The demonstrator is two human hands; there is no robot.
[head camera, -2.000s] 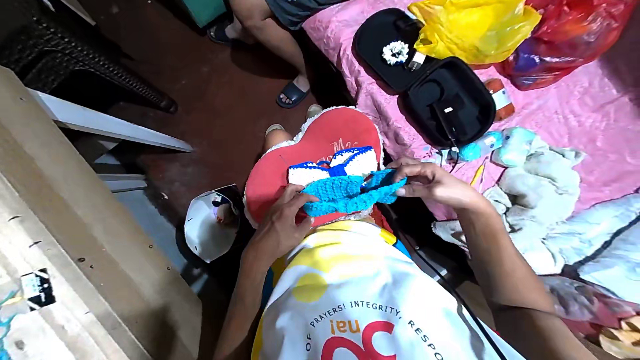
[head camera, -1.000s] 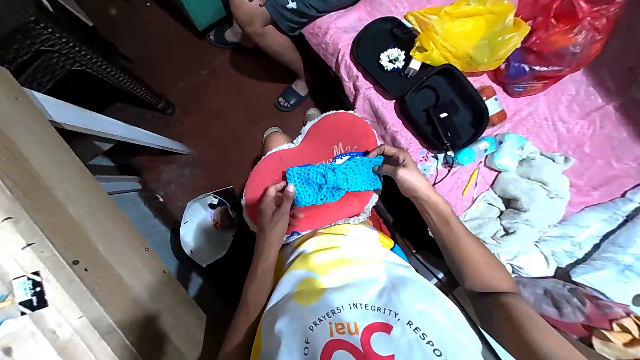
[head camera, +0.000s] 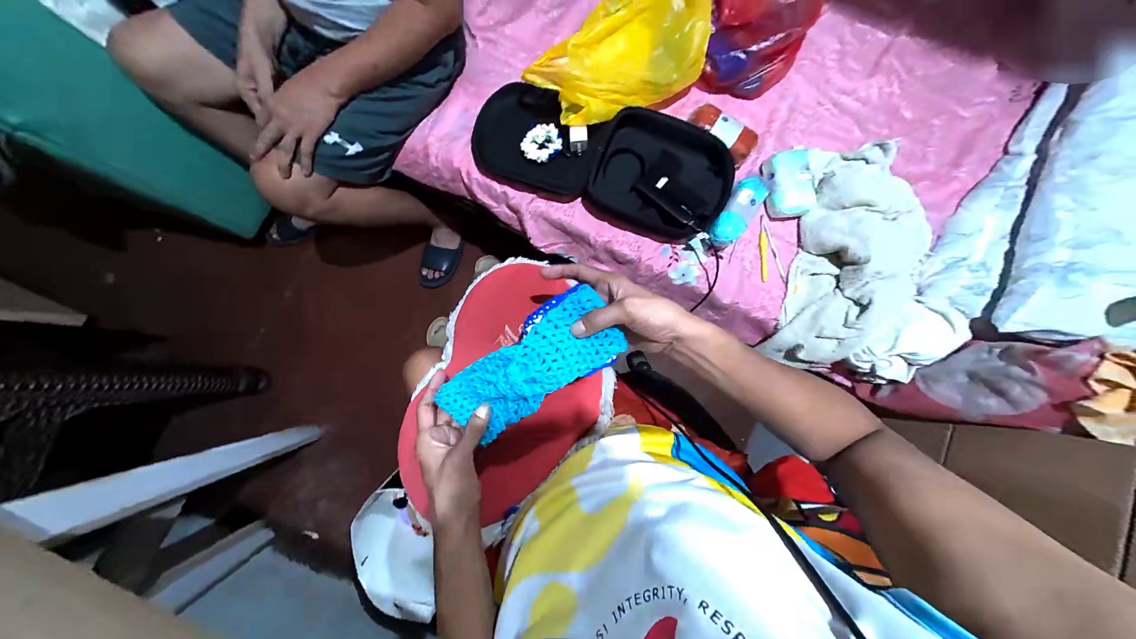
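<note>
A turquoise crocheted band [head camera: 532, 364] with a gathered middle is stretched between my two hands over a red heart-shaped cushion [head camera: 550, 444] with a white frilled edge. My left hand [head camera: 453, 444] pinches its lower-left end, thumb on top. At the upper-right end, my right hand [head camera: 630, 311] grips it with the thumb on its face and the fingers behind. A blue and white crocheted piece [head camera: 546, 311] shows partly from behind the band; the rest of it is hidden. The cushion lies on my lap.
Another person [head camera: 311, 115] sits at the upper left. On the pink-covered bed are an open black case [head camera: 661, 169], a yellow plastic bag [head camera: 630, 53], turquoise yarn [head camera: 738, 211], a yellow crochet hook [head camera: 763, 256] and a whitish cloth [head camera: 861, 222]. A white container [head camera: 390, 550] stands beside my left forearm.
Two seconds ago the blue and white piece showed more fully on the cushion above the turquoise band. The band now slants up to the right. The view has turned, showing more of the seated person.
</note>
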